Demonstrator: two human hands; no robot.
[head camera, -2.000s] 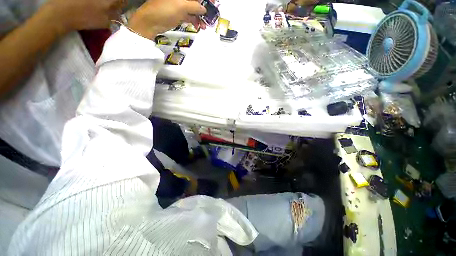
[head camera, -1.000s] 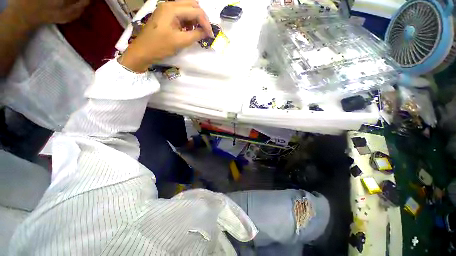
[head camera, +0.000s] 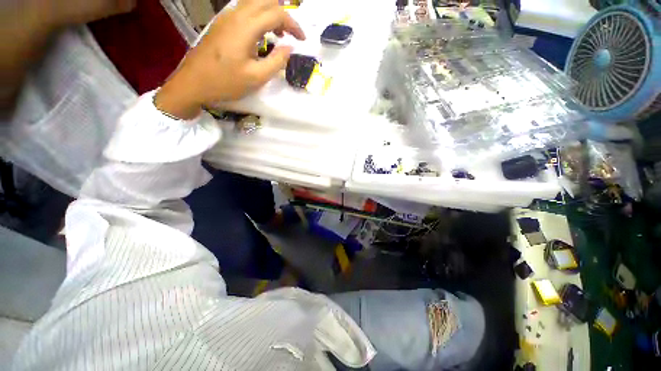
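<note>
My left hand (head camera: 226, 59) is at the upper left over the white foam trays (head camera: 290, 161), thumb and fingers apart. It appears empty. A dark watch case (head camera: 296, 70) with a yellow-edged battery (head camera: 318, 80) lies on the foam just right of my thumb, not touching it. A dark rounded-square watch (head camera: 337, 33) lies beyond it. Another dark and yellow piece shows between my thumb and fingers, partly hidden by the hand. A small metallic part (head camera: 248, 124) lies near the foam's front edge, below my wrist. My right hand is not in view.
A clear parts box (head camera: 485, 87) and a light blue fan (head camera: 612, 61) stand at the right. A black rounded piece (head camera: 520, 167) lies at the foam's right end. A pale work strip (head camera: 547, 261) with batteries lies at the lower right. Another person's arm (head camera: 51, 29) is upper left.
My left hand held a watch at the top, then was over the watch case with the battery. It has now drawn back left, fingers apart, leaving that case on the foam.
</note>
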